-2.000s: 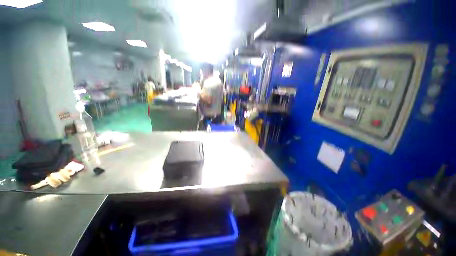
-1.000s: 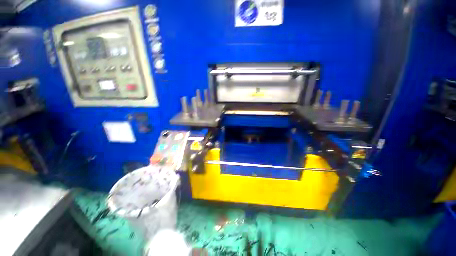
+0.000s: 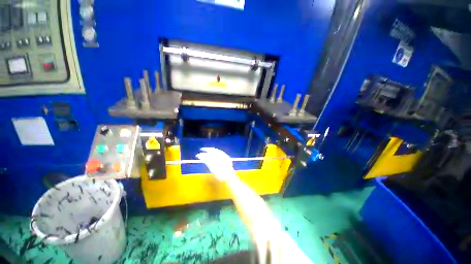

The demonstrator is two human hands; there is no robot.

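Observation:
My right hand [image 3: 217, 161], white and overexposed, reaches from the lower right with its fingers extended to the left. It is in front of the yellow front frame [image 3: 217, 188] of the blue moulding press, at the height of the thin horizontal bar. Nothing shows in it; whether it touches the bar I cannot tell. The press opening shows dark and blue inside below a whitish panel [image 3: 212, 77]. Steel pins stand on the left side plate [image 3: 168, 105] and the right side plate [image 3: 289, 114]. My left hand is not in view.
The press control box [image 3: 111, 149] is left of the frame. A whitish scrap bucket [image 3: 100, 242] with black strips stands below it. Black scraps litter the green floor [image 3: 201, 242]. A blue crate [image 3: 395, 227] is at the lower right, with another press frame [image 3: 390, 157] behind.
The view has swung from the bench to the press and moved closer to it. My right hand now extends toward the press front. The bucket and control box sit further left in view.

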